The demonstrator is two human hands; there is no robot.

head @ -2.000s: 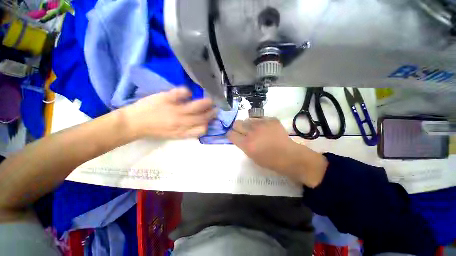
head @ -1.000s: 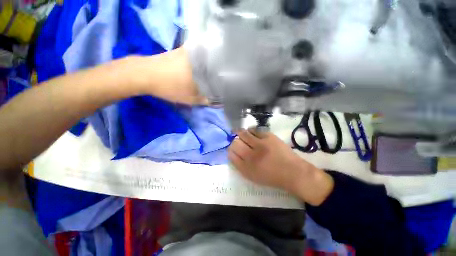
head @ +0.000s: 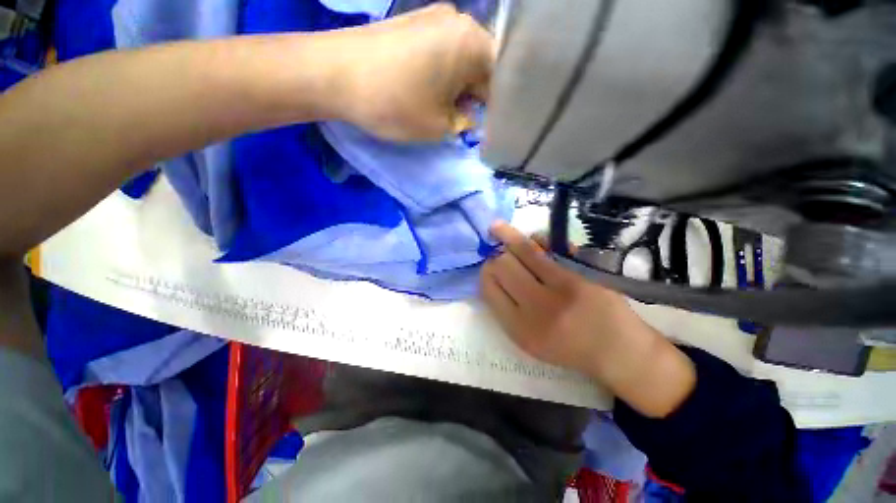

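Royal blue fabric (head: 295, 192) with light blue fabric (head: 359, 253) lies on the table left of the needle area. The big grey sewing machine head (head: 678, 88) fills the upper right, very close to the camera. My left hand (head: 418, 79) is bent over the cloth beside the head, its fingertips partly hidden at the machine edge; a bit of blue shows at them. My right hand (head: 545, 300) rests at the near edge of the light blue cloth, with its index finger touching the cloth by the needle area. The needle itself cannot be made out.
Shears (head: 688, 251) and blue snips (head: 749, 260) lie behind the machine's dark lower edge. A smartphone (head: 811, 349) lies farther right. Ruler marks run along the white table's front edge (head: 324, 329). A red crate (head: 265, 408) and piled blue cloth (head: 157, 344) are below.
The view has tilted and moved nearer the machine head, which looks larger. My left hand has moved up off the work by the needle. More blue cloth lies spread left of my right hand.
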